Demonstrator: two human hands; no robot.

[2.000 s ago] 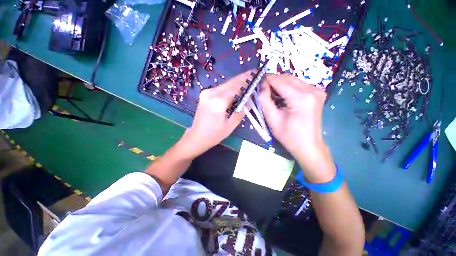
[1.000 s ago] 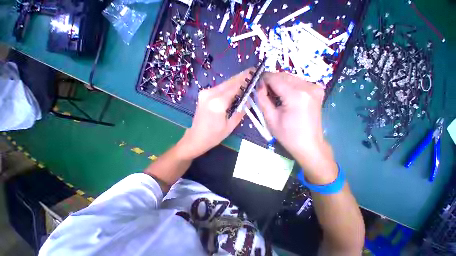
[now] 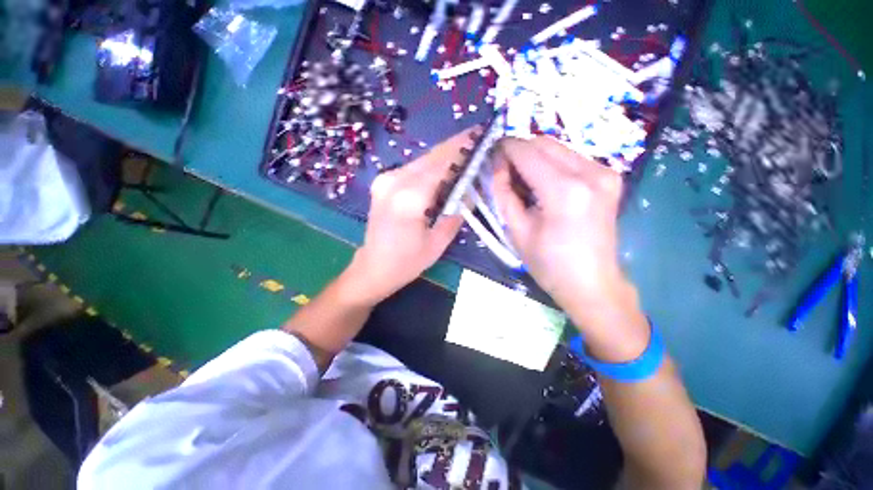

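Observation:
My left hand (image 3: 407, 218) holds a black comb-like strip holder (image 3: 463, 179) with a row of silver parts, tilted up to the right. My right hand (image 3: 563, 212) is close against the holder's right side, its fingers pinching a small dark part (image 3: 523, 186). White strips (image 3: 490, 233) with blue ends stick out from the holder between my hands. My fingertips partly hide where they meet it. A bright heap of loose white strips (image 3: 574, 100) lies on the black mat (image 3: 412, 105) just beyond my hands.
Small wired parts (image 3: 330, 129) are heaped left on the mat. A pile of dark leads (image 3: 771, 144) and blue-handled nippers (image 3: 831, 292) lie to the right. A pale paper note (image 3: 505, 320) is at the bench edge. A clear bag (image 3: 236, 40) and black device (image 3: 144, 59) are left.
My hands stay together at the holder with only slight movement. The view has shifted a little, so the pile and nippers sit slightly farther right in the picture.

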